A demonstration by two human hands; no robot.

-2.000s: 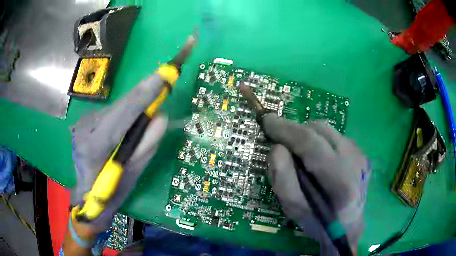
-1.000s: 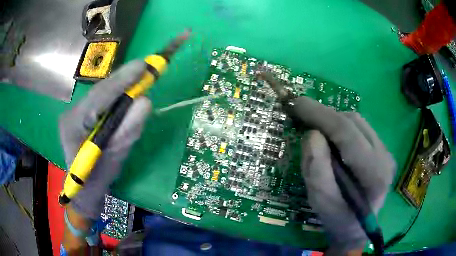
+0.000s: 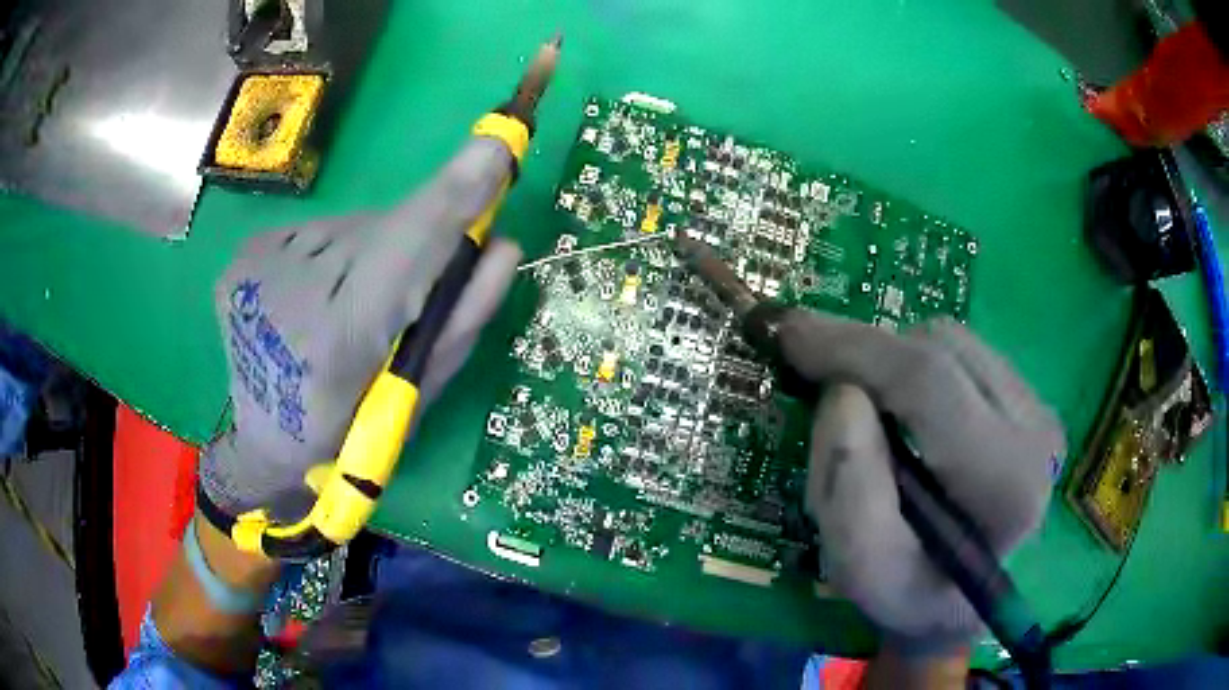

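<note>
The green circuit board point(image 3: 620, 404) lies tilted on the green mat, dense with small parts. My left hand point(image 3: 357, 290), in a grey glove with blue print, holds the yellow soldering iron point(image 3: 371, 445); its dark tip points up and away, past the board's upper left corner. A thin strand of solder wire point(image 3: 586, 252) runs from my left fingers to the board's upper middle. My right hand point(image 3: 930, 458), gloved, holds the black soldering iron point(image 3: 943, 532); its tip is at the wire's end, on or just above the small parts. Contact cannot be told.
A yellow sponge point(image 3: 270, 121) in a black holder stands upper left on the metal plate point(image 3: 115, 115). At right are a squat black holder point(image 3: 1139, 216), a dark stand with a dirty sponge point(image 3: 1119, 472), a blue stick point(image 3: 1209, 249) and a red tube point(image 3: 1152, 88).
My left hand has moved right, and its iron now points more steeply up. The solder wire now reaches the black iron's tip, which has moved down the board from the upper parts.
</note>
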